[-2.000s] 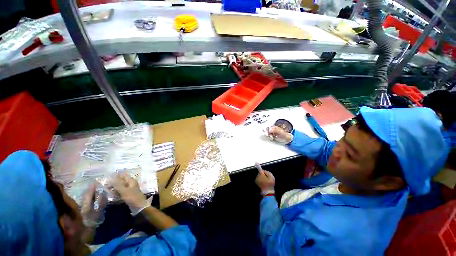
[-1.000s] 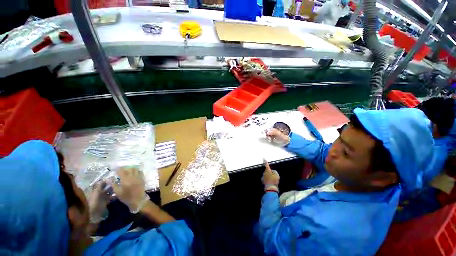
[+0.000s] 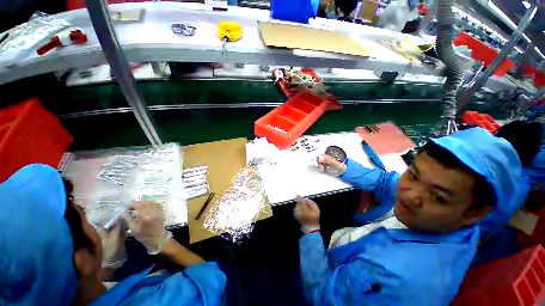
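Observation:
Neither my left hand nor my right hand is in view; the hands seen belong to two other people. Nearest in front are a brown cardboard sheet (image 3: 230, 156), a glittery heap of small clear bags or film (image 3: 238, 204), rows of slim silver parts (image 3: 195, 182) and a dark pen-like tool (image 3: 204, 205). At left, clear plastic (image 3: 161, 173) lies under more silver parts. A person's gloved hands (image 3: 146, 226) hold a slim bright part over its front edge. At right, another person's hand (image 3: 330, 164) is beside a round dark dish (image 3: 336, 153).
An orange-red compartment bin (image 3: 293, 119) stands at the bench's back edge by the green conveyor (image 3: 209, 122). A metal post (image 3: 122, 72) rises at left. Red crates (image 3: 33, 137) stand at far left and lower right. A pink pad (image 3: 387, 137) and blue-handled tool (image 3: 371, 154) lie at right.
The right person's head has turned from the bench towards the camera, and their near hand has moved left and curled. The left person's gloved hands have shifted around a slim part.

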